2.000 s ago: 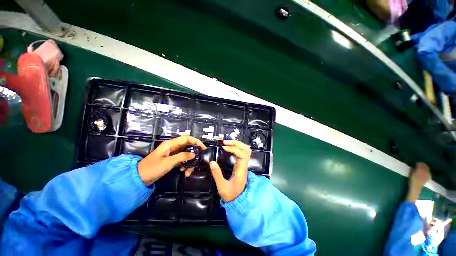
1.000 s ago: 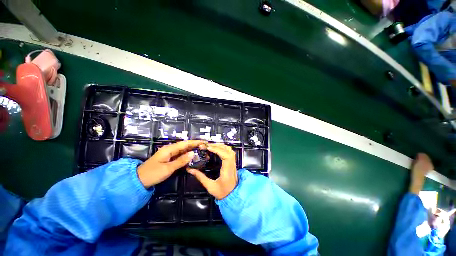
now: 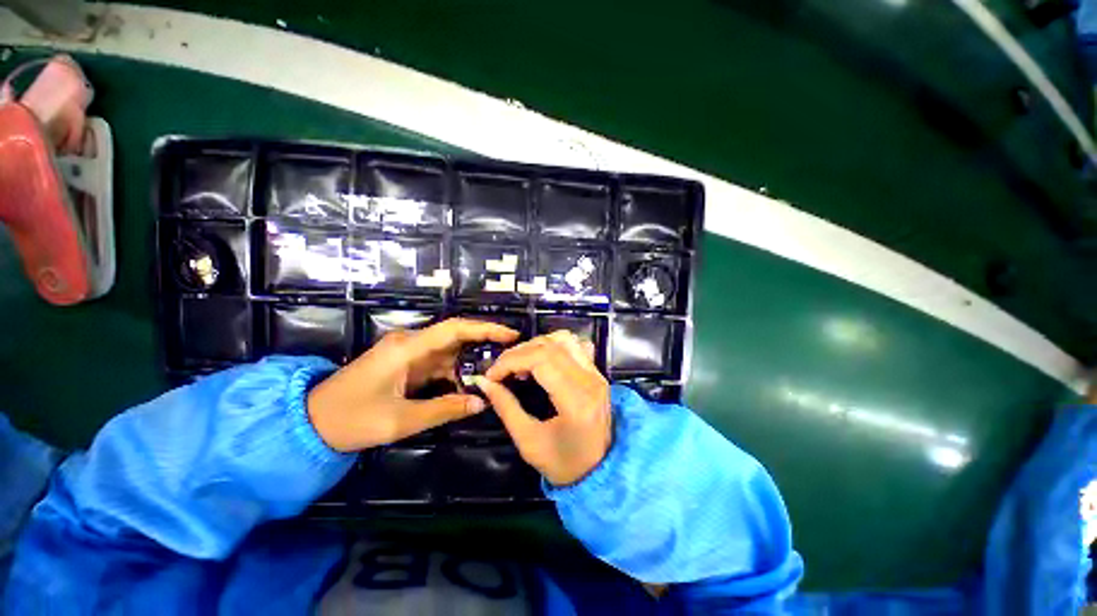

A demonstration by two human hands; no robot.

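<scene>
My left hand (image 3: 403,383) holds a round black unit (image 3: 473,361) between thumb and fingers above the middle of the black blister tray (image 3: 217,327). My right hand (image 3: 553,403) has its thumb and fingertips pinched together on the unit's face, at a small pale piece (image 3: 478,381). Its fingers partly cover the unit. Small white pieces (image 3: 499,274) lie in rows across the tray's upper pockets, seemingly on a clear glossy liner. One round unit (image 3: 196,265) sits in a left pocket and another (image 3: 651,284) in a right pocket.
A coral-pink fan (image 3: 42,205) stands left of the tray. A white rail (image 3: 481,111) curves past the tray's far side, with the dark green belt (image 3: 722,90) beyond it. A blue sleeve (image 3: 1059,529) of another person is at the right edge.
The view has shifted, so the tray appears larger and higher. My right fingertips have moved from around the unit onto its face. My left hand still holds the unit.
</scene>
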